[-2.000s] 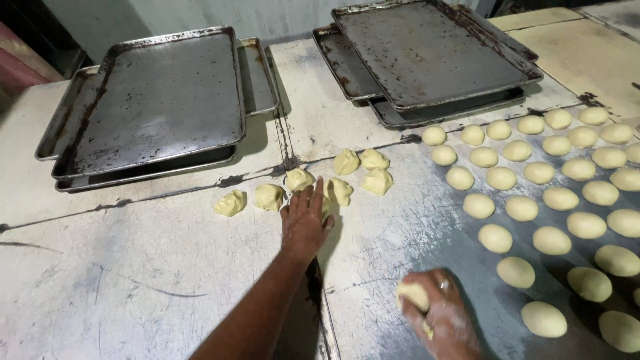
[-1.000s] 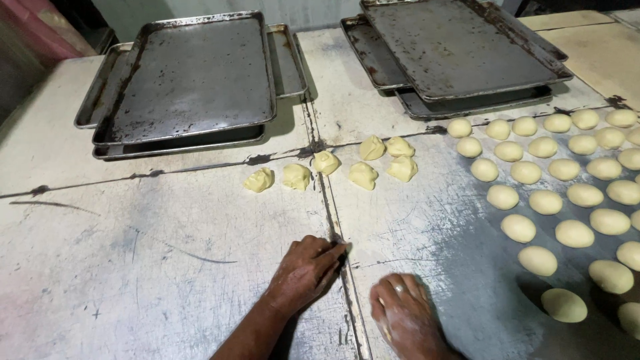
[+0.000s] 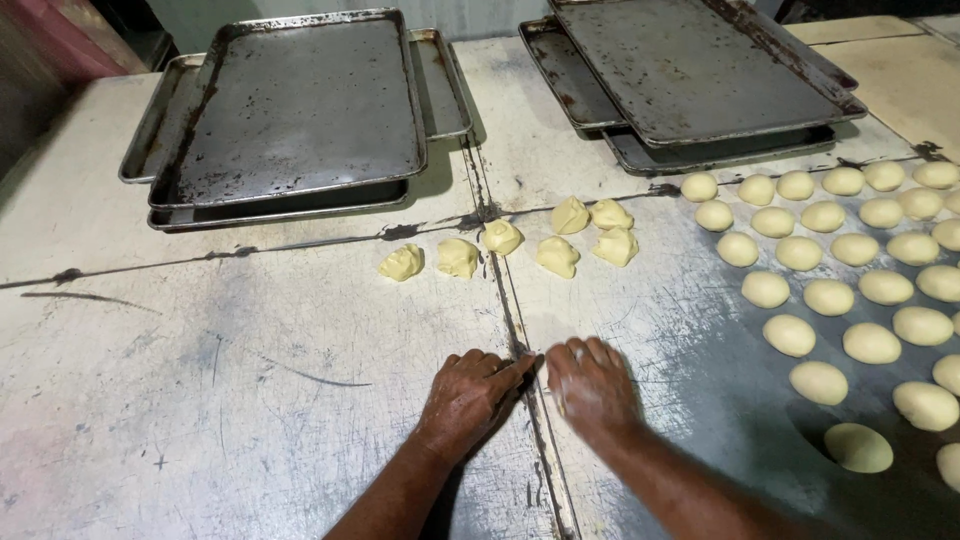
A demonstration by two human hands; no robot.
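Note:
My left hand (image 3: pixel 474 401) is low on the scratched work table (image 3: pixel 225 405), its fingers curled and pointing toward my right hand. Close beside it, my right hand (image 3: pixel 592 382) is cupped palm down on the table; whether dough lies beneath either hand is hidden. Beyond the hands sit several rough dough lumps, among them one at the left end (image 3: pixel 401 262), one over the seam (image 3: pixel 501 237) and one to the right (image 3: pixel 557 256). To the right, several rows of smooth dough balls (image 3: pixel 789 335) rest on the darker, greyish part of the table.
Stacked metal baking trays (image 3: pixel 300 112) stand at the back left. A second stack of worn trays (image 3: pixel 705 75) stands at the back right. Dark seams (image 3: pixel 322 241) cross the table. A pale board (image 3: pixel 892 82) lies at the far right.
My left hand has drawn back from the rough lumps toward me. My right hand, earlier holding a dough ball at the right, is now beside the left, palm down.

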